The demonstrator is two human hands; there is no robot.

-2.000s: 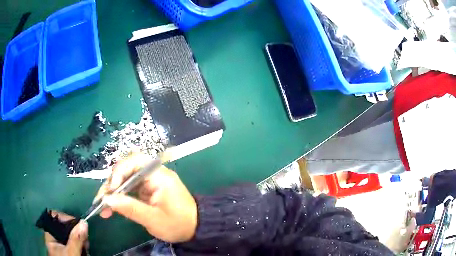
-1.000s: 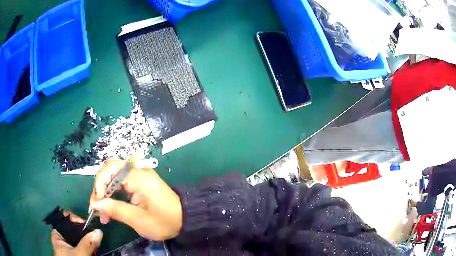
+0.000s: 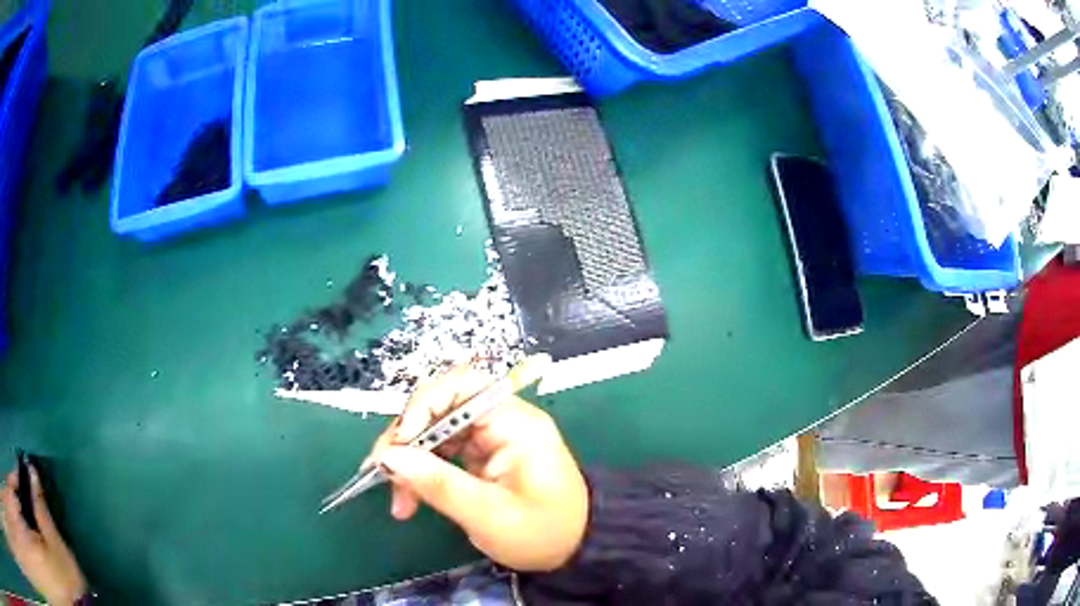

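Note:
My right hand (image 3: pixel 492 474) holds silver tweezers (image 3: pixel 432 436) with holes along the arms, tips pointing down left over the green bench. My left hand (image 3: pixel 42 550) is at the lower left edge, partly cut off, with a black workpiece (image 3: pixel 26 488) between its fingers. A glossy black sheet (image 3: pixel 539 266) with rows of tiny grey pieces (image 3: pixel 563 178) and white ends lies beyond my right hand. A heap of black and white bits (image 3: pixel 444 337) lies left of the sheet. A white plastic strip (image 3: pixel 338 399) lies along the heap's lower edge, partly hidden by my right hand.
Two small blue bins (image 3: pixel 320 178) stand at the upper left, one with black parts (image 3: pixel 201 163). Blue baskets (image 3: pixel 894 213) stand at the top and right, with clear bags in the right one. A smartphone (image 3: pixel 817 246) lies beside it. A person in red (image 3: pixel 1054 314) is at the right edge.
The view has shifted left, so bench items appear further right. My left hand has moved away to the left with the black workpiece, apart from the tweezers. My right hand still holds the tweezers.

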